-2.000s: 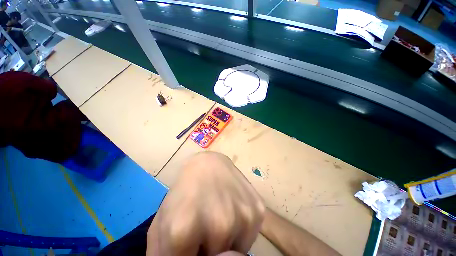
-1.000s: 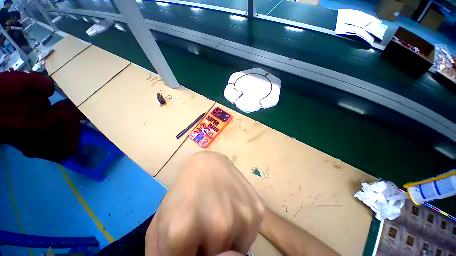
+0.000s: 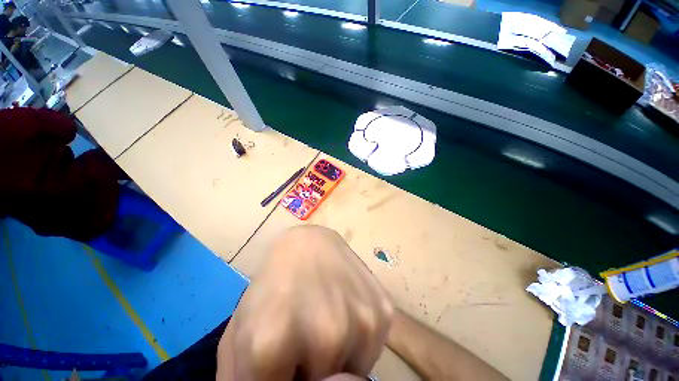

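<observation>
A white octagonal panel (image 3: pixel 393 141) with a dark curved line on its face lies flat on the green conveyor beyond the bench. One hand (image 3: pixel 305 305), seemingly my left hand, is large and blurred at bottom centre, with its knuckles up and fingers curled down. Its inner side is hidden. A bare forearm (image 3: pixel 439 350), seemingly my right, comes from the lower right and passes behind that hand; its own hand is hidden. Neither touches the panel. An orange-red phone (image 3: pixel 313 190) lies face down on the bench, a thin dark stick (image 3: pixel 283 187) left of it.
A yellow caulking gun with a white-blue cartridge (image 3: pixel 648 280) is at the right edge, its tip at a crumpled white wipe (image 3: pixel 567 295), above a patterned mat (image 3: pixel 614 342). A metal post (image 3: pixel 220 71) stands at the bench's far edge. A dark red-clothed person (image 3: pixel 45 171) sits left.
The white panel has moved to the right along the conveyor. A farther white panel at the upper left has shifted slightly right. My hand and the forearm have barely moved.
</observation>
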